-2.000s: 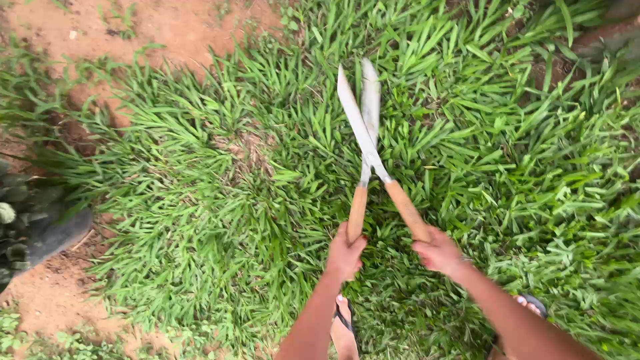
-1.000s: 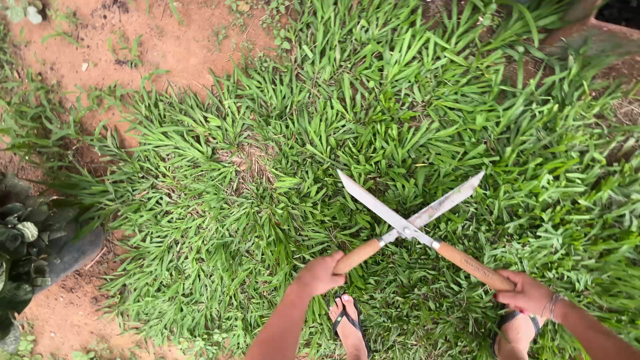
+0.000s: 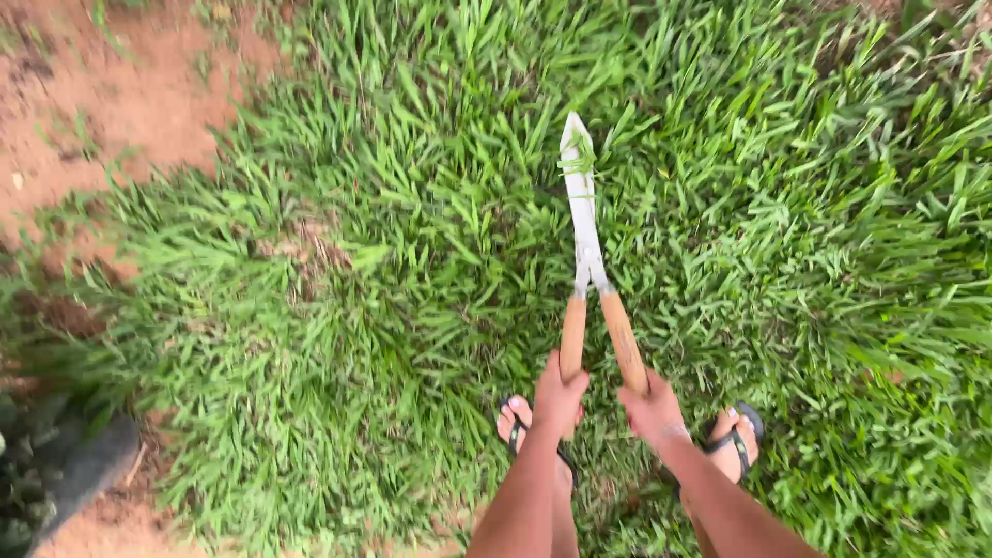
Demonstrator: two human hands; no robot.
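A pair of hedge shears point(image 3: 586, 225) points away from me over the green grass point(image 3: 434, 287), its metal blades closed together and cut grass blades lying across them near the tip. My left hand point(image 3: 562, 397) is wrapped round the left wooden handle point(image 3: 573, 333). Round the end of the right wooden handle point(image 3: 624, 341) my right hand point(image 3: 652, 409) is closed. The two handles stand a little apart in a narrow V.
My feet in black flip-flops point(image 3: 734, 440) are below the hands. Bare reddish soil point(image 3: 147, 93) borders the grass at upper left. A dark, rounded object point(image 3: 89, 465) with plant leaves beside it stands at lower left.
The shears' blades have gone from wide apart to closed, and my hands have come together. The shears now point straight ahead, with grass pieces on the blades.
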